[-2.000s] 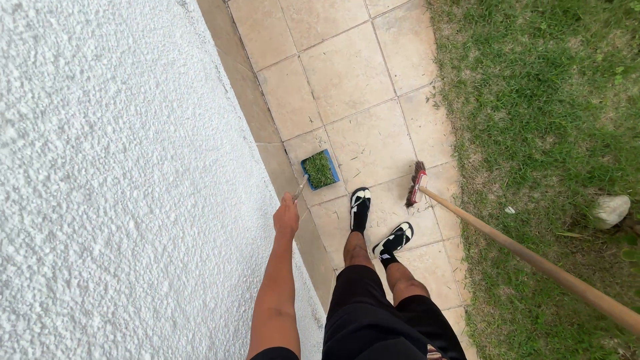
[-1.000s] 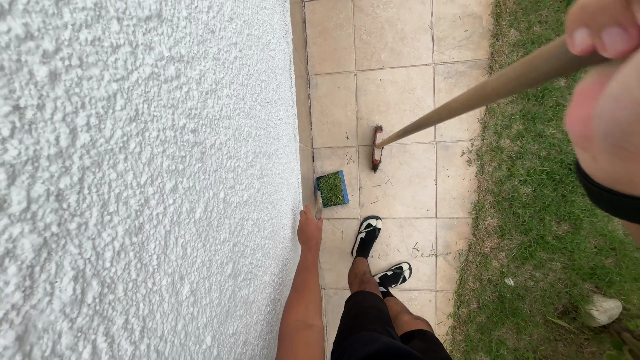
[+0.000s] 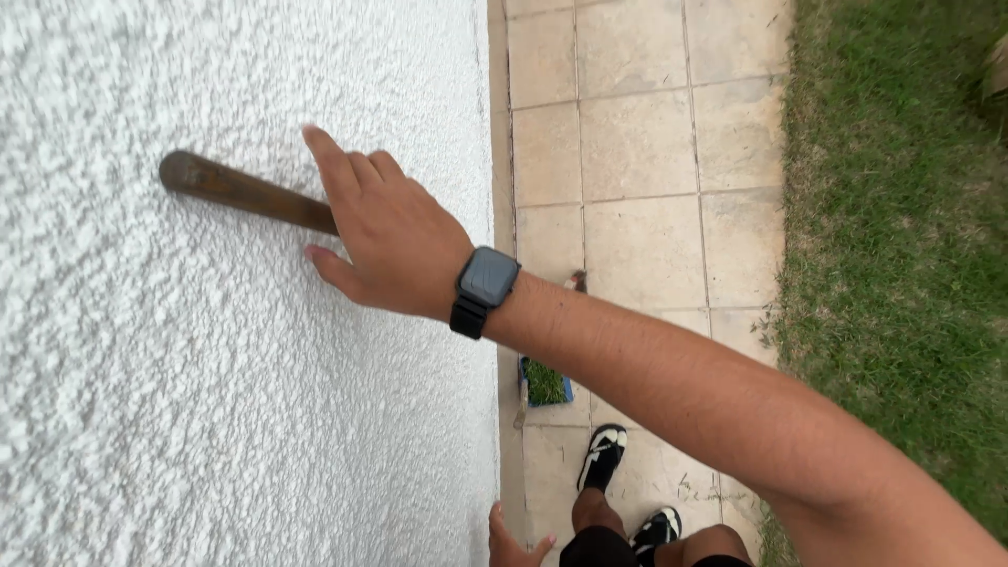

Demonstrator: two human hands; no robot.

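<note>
A wooden broom handle (image 3: 252, 197) rests its rounded end at the white textured wall. My right hand (image 3: 394, 236), with a black watch at the wrist, is over the handle, forefinger and thumb spread apart; whether the palm touches it is hidden. Part of the broom head (image 3: 579, 280) shows on the tiles beyond my forearm. A blue dustpan (image 3: 568, 394) full of grass clippings (image 3: 545, 381) lies by the wall's foot, partly behind the forearm, its short handle (image 3: 521, 405) free. My left hand (image 3: 516, 543) is at the bottom edge, fingers apart, holding nothing visible.
The rough white wall (image 3: 236, 409) fills the left side. Beige floor tiles (image 3: 638, 150) run beside it, with a lawn (image 3: 898, 260) along their right edge. My feet in black and white sandals (image 3: 602, 457) stand below the dustpan. Loose grass bits (image 3: 693, 492) lie nearby.
The broom handle has moved from the right side over to the wall, and my right hand has opened its fingers. My left hand has let go of the dustpan and moved away from it.
</note>
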